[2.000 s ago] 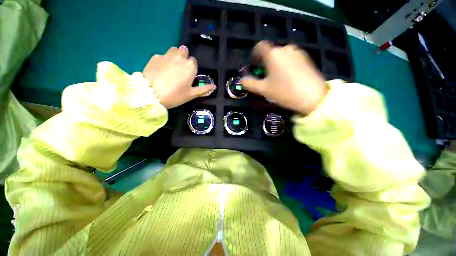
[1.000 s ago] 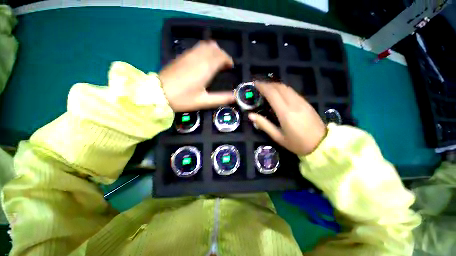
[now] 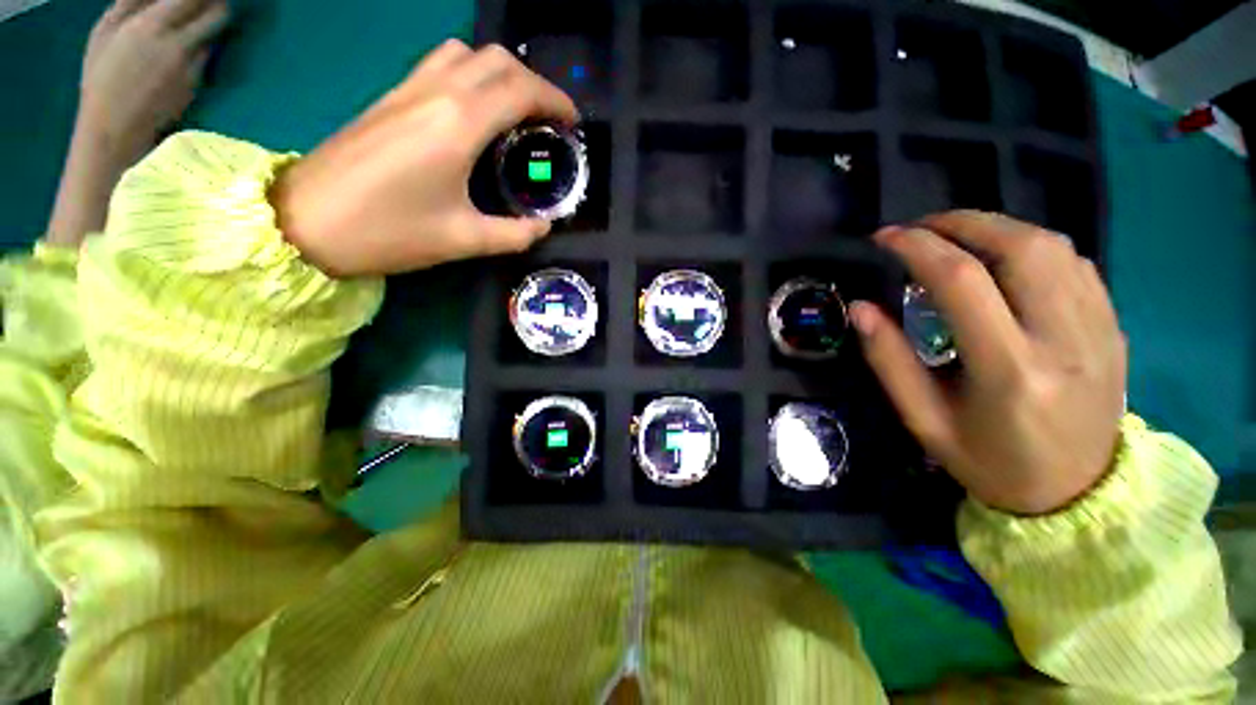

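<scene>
My left hand (image 3: 413, 165) grips a round smartwatch (image 3: 540, 171) by its rim between thumb and fingers, at the left column of the black foam tray (image 3: 758, 529). Its face shows a small green block. My right hand (image 3: 1012, 351) is over the tray's right side, fingers apart. Its thumb tip is beside a dark-faced watch (image 3: 810, 318), and its fingers partly cover another watch (image 3: 930, 327). More watches sit in pockets of the two near rows, some with green blocks, such as one at the near left (image 3: 555, 438); one face (image 3: 809, 448) is bright white.
Another person's hand (image 3: 145, 62) and yellow sleeve are at the far left over the green mat (image 3: 344, 41). A pale object (image 3: 420, 413) lies left of the tray. A blue item (image 3: 950, 579) shows below its right part. A red-tipped item (image 3: 1196, 120) is at the upper right.
My left hand has moved up-left relative to the tray and now grips a watch there. My right hand has moved right, off the central watch. Another person's hand has appeared at the left.
</scene>
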